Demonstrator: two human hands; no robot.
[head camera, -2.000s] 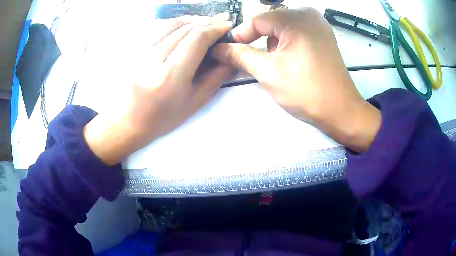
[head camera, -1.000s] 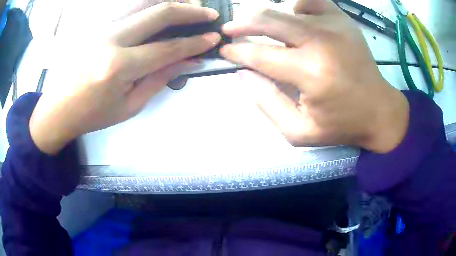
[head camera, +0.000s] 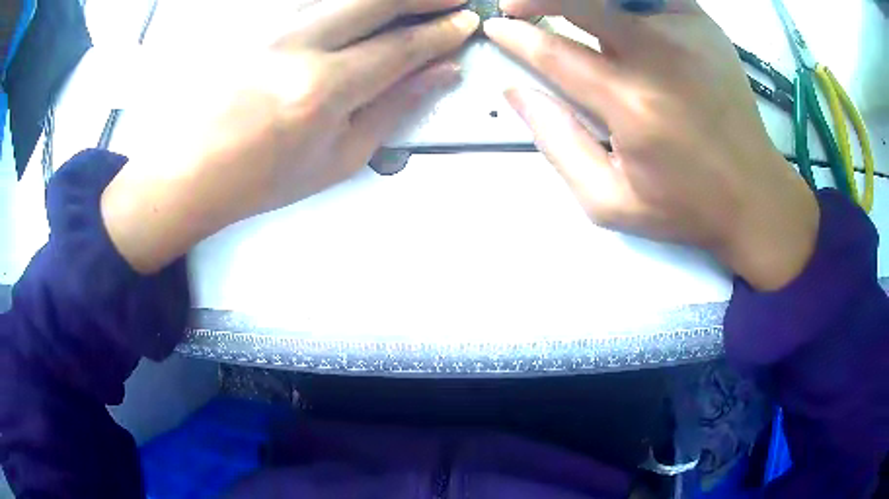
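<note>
A dark fabric piece (head camera: 413, 19) lies at the top edge, mostly hidden under my fingers and cut off by the picture's edge. My left hand (head camera: 283, 122) reaches in from the left, its fingertips pressing the piece down. My right hand (head camera: 673, 127) reaches in from the right, its fingers spread, with the index and middle fingertips on the piece's right end beside my left fingertips. Its thumb is apart, over the white table (head camera: 458, 234). The needle area is not clearly visible.
Green-and-yellow scissors (head camera: 817, 107) lie at the right, beside a slim black tool (head camera: 770, 80) partly behind my right hand. A dark scrap (head camera: 47, 73) is at the left edge. Measuring tape (head camera: 458, 353) runs along the curved front edge.
Both hands have moved up towards the top edge, the fabric with them. My right fingers have spread from their earlier pinch. The slide plate's rounded grey tab has come into view.
</note>
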